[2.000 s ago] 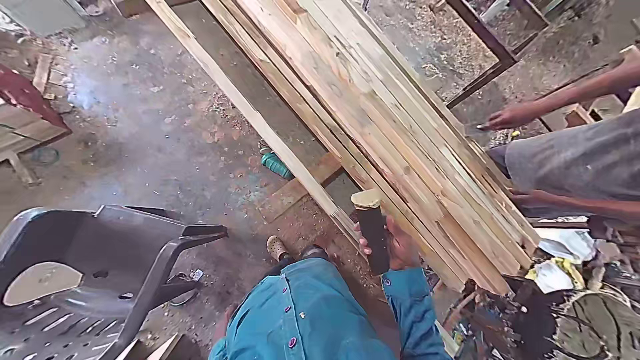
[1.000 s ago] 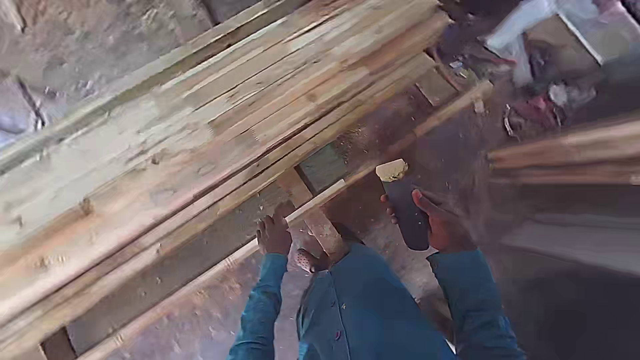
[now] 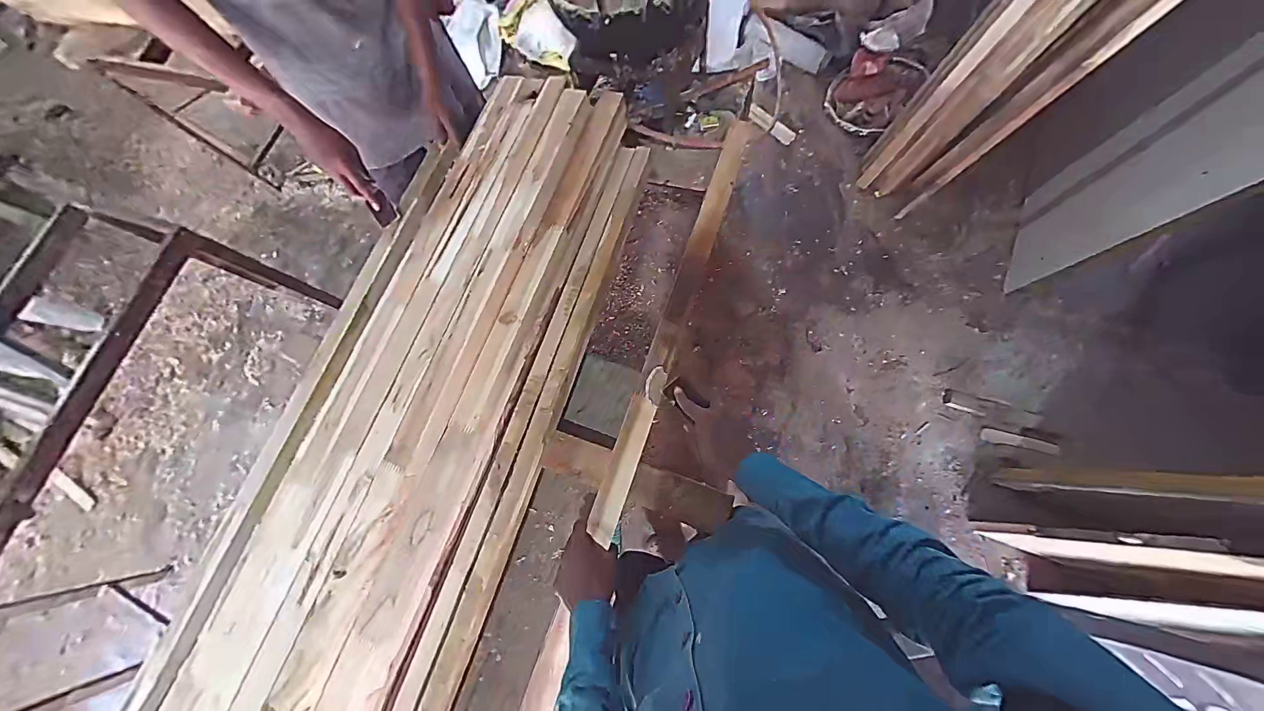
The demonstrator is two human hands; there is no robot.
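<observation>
My left hand point(image 3: 587, 567) is closed around the edge of a narrow wooden strip point(image 3: 626, 464), beside my body. Farther along the strip, my right hand point(image 3: 681, 430) holds a dark object with a pale end point(image 3: 656, 383); that end is at the strip, and most of its dark body is hidden or blurred. The strip runs away from me over a short wooden crosspiece point(image 3: 691, 497). To its left lies a long stack of planed wooden boards point(image 3: 425, 434), side by side.
Another person point(image 3: 326, 79) stands at the far left side of the stack, hands near its edge. Dark frames point(image 3: 109, 346) stand at left. More boards point(image 3: 987, 89) lean at upper right, near a basket point(image 3: 874, 94) and scraps. Timber pieces point(image 3: 1136, 553) lie at lower right.
The view has swung round strongly. My right hand has moved from above my lap, apart from the strip, out to the strip with the dark object. My left hand remains at the strip.
</observation>
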